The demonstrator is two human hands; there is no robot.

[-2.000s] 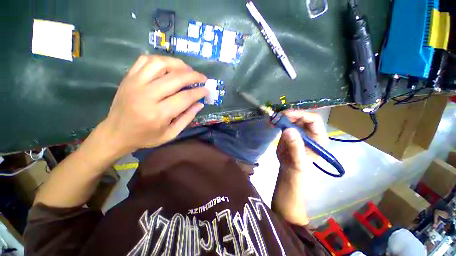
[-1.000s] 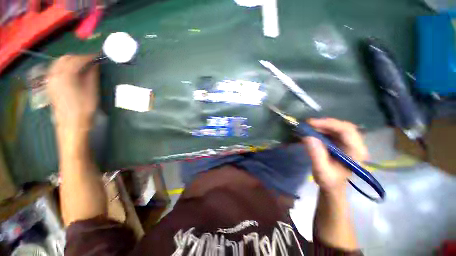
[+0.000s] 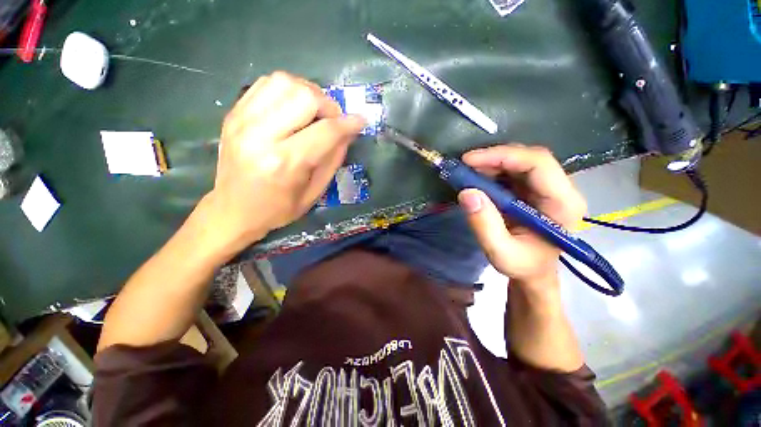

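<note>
My left hand (image 3: 279,158) is over the upper blue circuit board (image 3: 363,102), its fingertips pinched together at the board's silver patch. Whether they hold something small is hidden. My right hand (image 3: 526,208) holds the dark blue soldering iron (image 3: 517,207) like a pen. The iron's metal tip points left at the upper board's right edge, close to my left fingertips. A second blue circuit board (image 3: 347,185) lies nearer the bench edge, partly covered by my left hand. Thin silver tweezers (image 3: 434,83) lie behind and right of the boards.
A white screen module (image 3: 129,153), a white flat piece (image 3: 39,203), a rounded white pad (image 3: 84,60) and a thin wire strand (image 3: 158,62) lie at left. A thick black corded tool (image 3: 647,83) and a blue box (image 3: 726,42) are at right. The bench edge (image 3: 392,222) is close.
My left hand has come back from the far left to the upper board. The iron's tip has moved from beside the boards to the upper board's edge. The camera view has shifted.
</note>
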